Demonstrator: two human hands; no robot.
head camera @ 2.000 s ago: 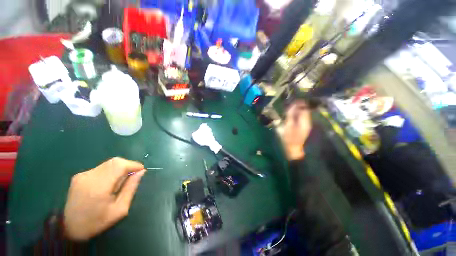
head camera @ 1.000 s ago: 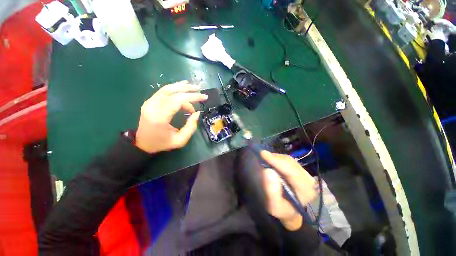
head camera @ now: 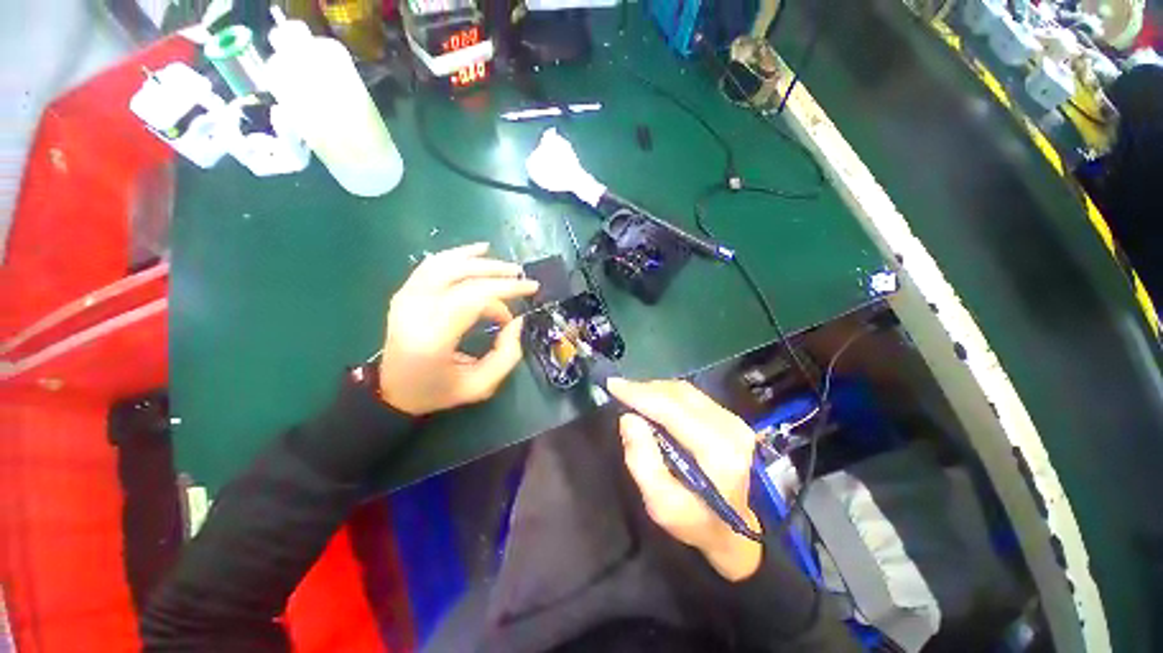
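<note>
The open black adapter housing [head camera: 561, 364] lies near the front edge of the green mat, with a yellow-orange patch and metallic parts inside. My right hand [head camera: 685, 466] holds a dark pen-like tool [head camera: 695, 475], which looks like a soldering iron, its tip at the housing. My left hand [head camera: 453, 328] is at the housing's left side, thumb and fingers pinched around a thin pale wire or solder [head camera: 482, 329]. A second dark open unit [head camera: 640, 255] lies behind and to the right. The exact contact point of the tip is too blurred to tell.
A black rod tool with a bulky white end [head camera: 564, 168] lies behind, its cord looping right. A white bottle [head camera: 347, 121], white holders [head camera: 185, 112] and a red-digit meter [head camera: 462, 54] stand at the back. Conveyor edge [head camera: 880, 230] at right; blue bin [head camera: 781, 491] below right.
Since two seconds ago, my right hand has come from the back right with the pen-like tool, and its tip is now at the housing. My left hand has moved right to the housing.
</note>
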